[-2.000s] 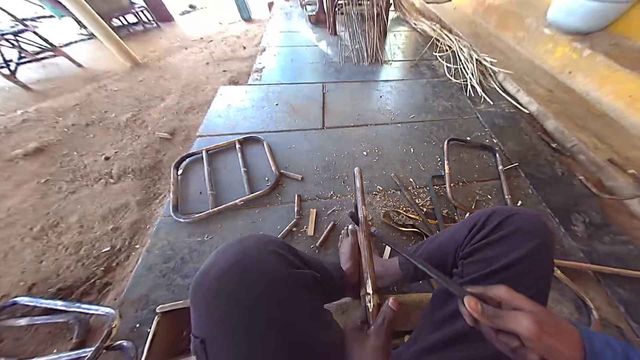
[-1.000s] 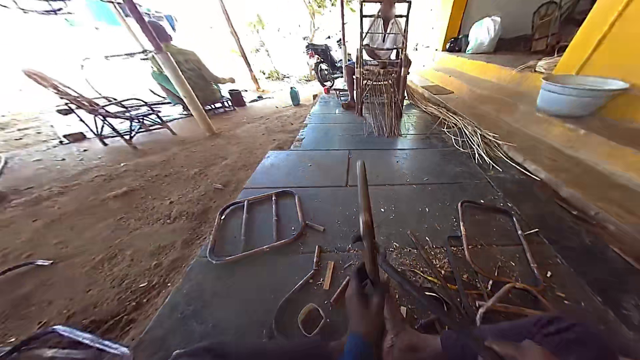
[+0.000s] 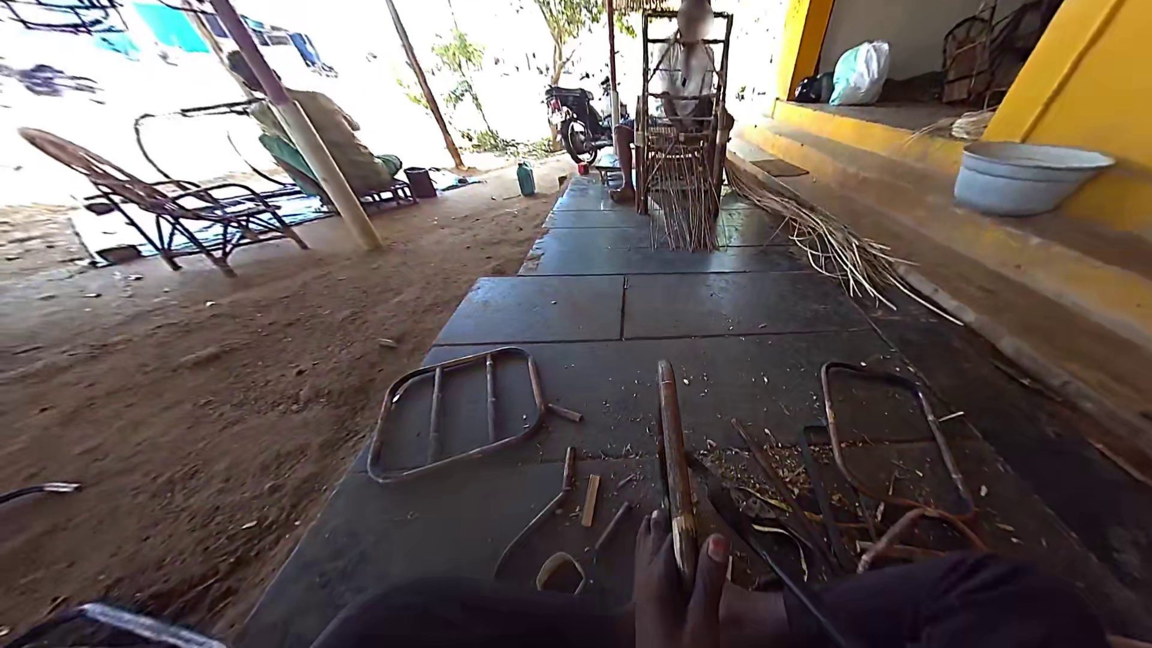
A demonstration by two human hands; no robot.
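Note:
My left hand (image 3: pixel 670 589) is closed around the lower end of a thick cane pole (image 3: pixel 675 450), which points away from me over the dark stone slabs. A bare foot (image 3: pixel 754 616) is partly visible beside it. A long dark tool (image 3: pixel 778 571), perhaps a blade, slants down to the lower edge; its handle and my right hand are out of sight. To the left lies a rounded cane frame with two crossbars (image 3: pixel 490 396). Another bent cane frame (image 3: pixel 936 432) is on the right. Short cane pieces (image 3: pixel 615 525) and a flat wooden strip (image 3: pixel 590 500) lie between.
Cane offcuts and shavings (image 3: pixel 774 481) litter the slabs. Farther off, a person (image 3: pixel 688 81) sits behind an upright cane chair frame (image 3: pixel 641 117). Long cane strips (image 3: pixel 837 238) lie along the step, below a pale tub (image 3: pixel 1030 180). A post (image 3: pixel 328 171) and cane chair (image 3: pixel 193 211) stand left.
The view has tilted up. My right hand, on the dark tool's handle two seconds ago, has left the view. The pole remains between my legs.

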